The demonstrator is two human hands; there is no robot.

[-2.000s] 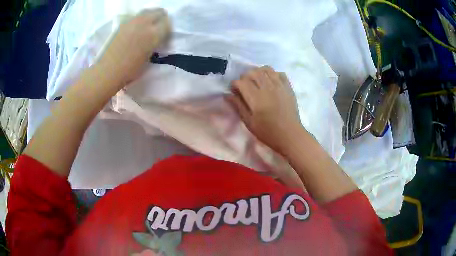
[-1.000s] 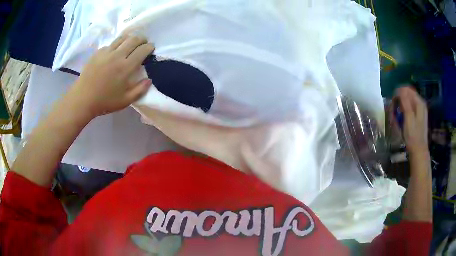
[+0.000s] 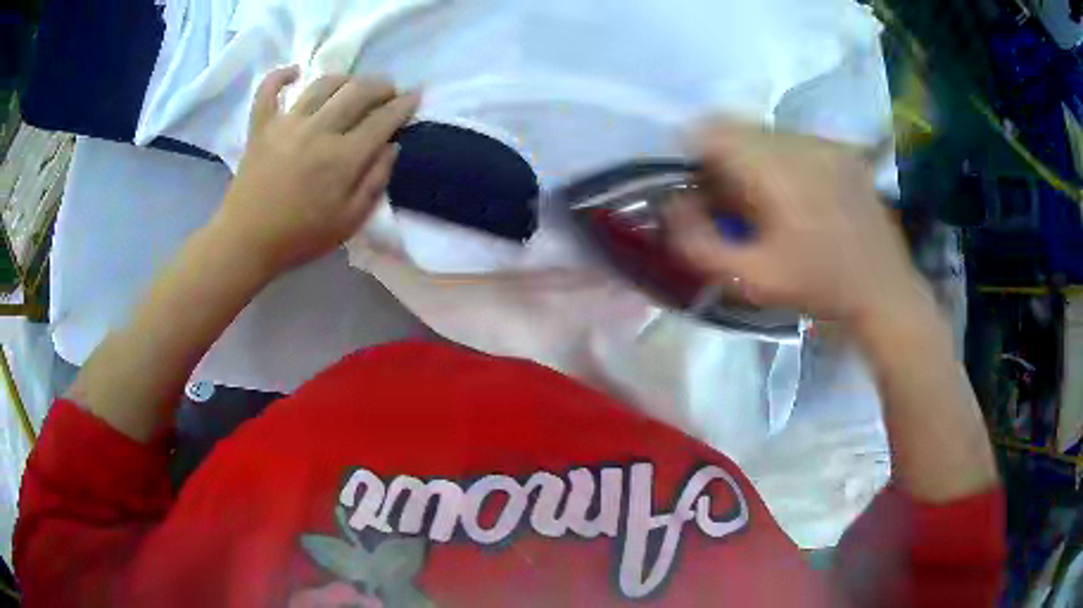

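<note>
A white garment [image 3: 570,71] lies draped over the navy board [image 3: 463,181], which shows dark through an oval opening in the middle. My left hand [image 3: 311,166] lies on the garment at the left end of the opening, fingers bent onto the cloth; whether it pinches the cloth is hard to tell. My right hand [image 3: 790,220] is closed around the handle of the steam iron [image 3: 647,244] and is blurred. The iron's tip points left, just right of the opening. Whether its sole touches the cloth cannot be told. A pale pink layer [image 3: 475,311] hangs nearest me.
The white table cover [image 3: 113,255] shows at the left. Crumpled white cloth [image 3: 819,475] lies at the lower right. Navy padding [image 3: 95,65] shows at the upper left. Yellow tubing and dark clutter stand along the right edge.
My right hand left the garment, reached to the iron at the right, and now has it over the cloth. My left hand moved slightly right since one second ago. The opening widened from a narrow slit.
</note>
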